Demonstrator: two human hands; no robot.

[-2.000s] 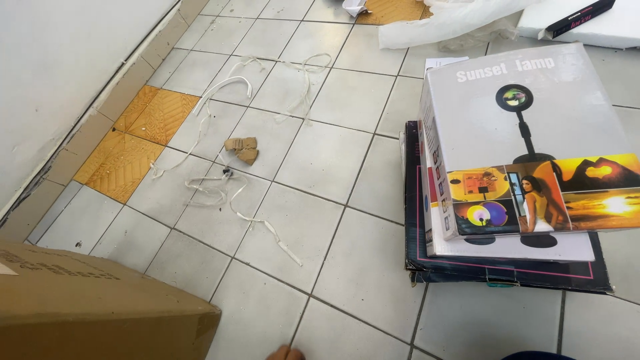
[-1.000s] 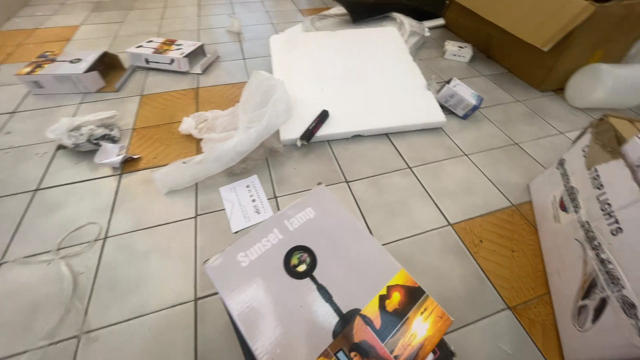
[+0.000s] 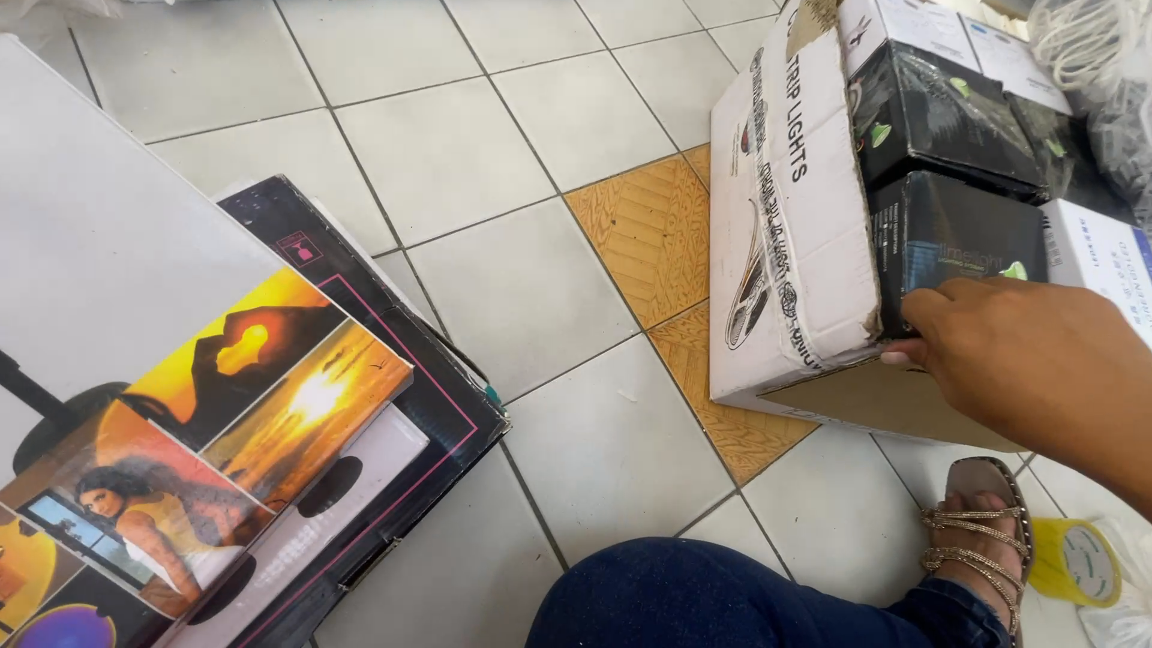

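My right hand (image 3: 1017,351) reaches in from the right edge, its fingers bent over the near edge of a white cardboard carton (image 3: 792,225) printed for strip lights. The fingertips are at the corner of a black light box (image 3: 954,234) inside it; whether they grip the box or the carton edge cannot be told. More black boxes (image 3: 945,117) and a white lamp box (image 3: 1093,261) fill the carton. At the left, a sunset lamp box (image 3: 117,225) lies tilted on a stack with a larger black box (image 3: 450,432) beneath. My left hand is out of view.
My knee (image 3: 684,594) in blue jeans is at the bottom, with my sandalled foot (image 3: 976,531) to its right. A roll of yellow tape (image 3: 1071,562) lies beside the foot. Bagged white cable (image 3: 1089,45) is at the top right. The floor is tiled.
My right hand has come into view at the carton, where no hand showed a second ago. The view has swung to the right and closer to the boxes.
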